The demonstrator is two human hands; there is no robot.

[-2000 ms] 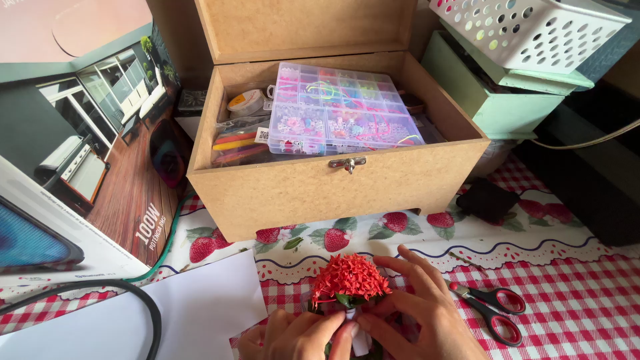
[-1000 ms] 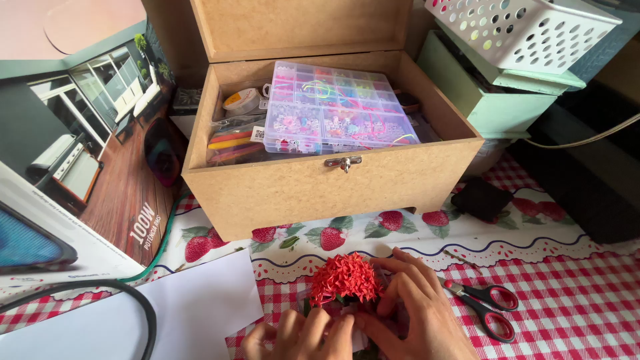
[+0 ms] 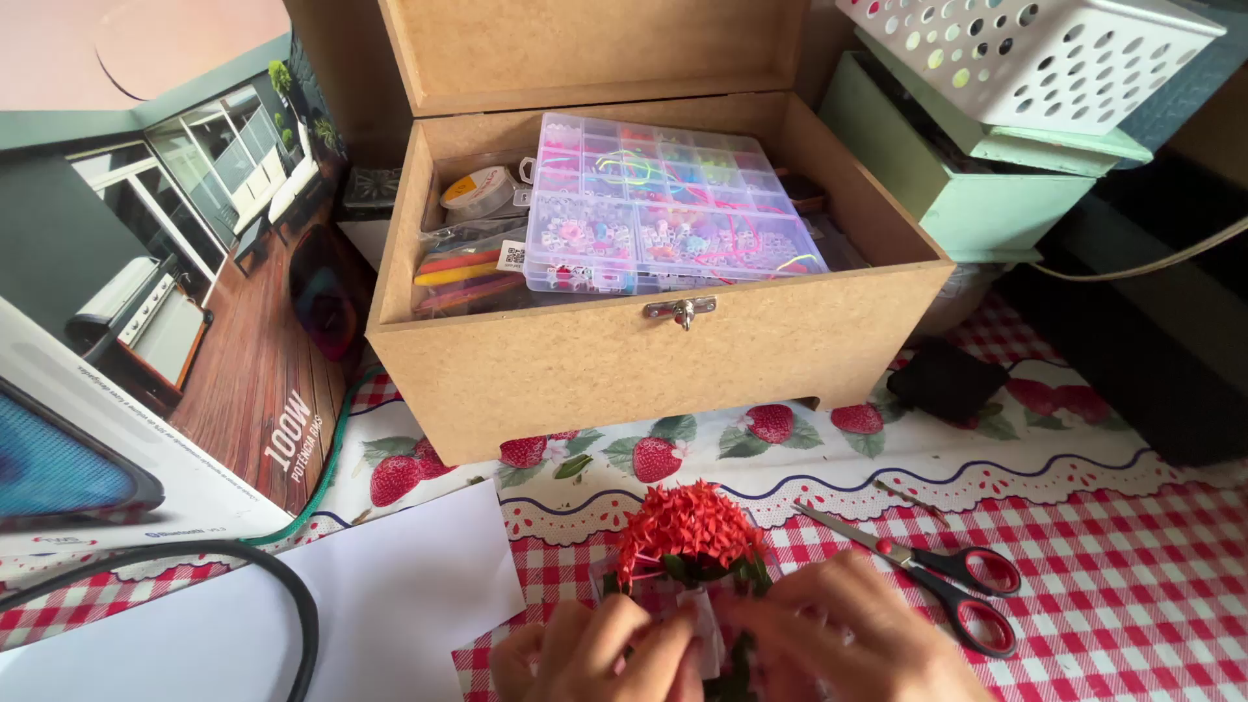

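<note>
A bunch of small red flowers with green leaves lies at the lower middle of the head view, on the checked cloth. White paper or tape is around the stems just below the blooms. My left hand pinches this white piece between its fingertips. From the other side my right hand reaches over the stems, its fingers bent and blurred beside the white piece; whether they grip it is not clear. Scissors with black and red handles lie to the right of the flowers, blades apart a little.
Behind stands an open wooden box holding a plastic bead organizer. White paper sheets and a black cable are at the left, beside a printed carton. A white perforated basket sits on green boxes at the right.
My right hand's fingers, spread beside the blooms two seconds ago, are now lower, by the stems. More of the white piece shows than one second ago.
</note>
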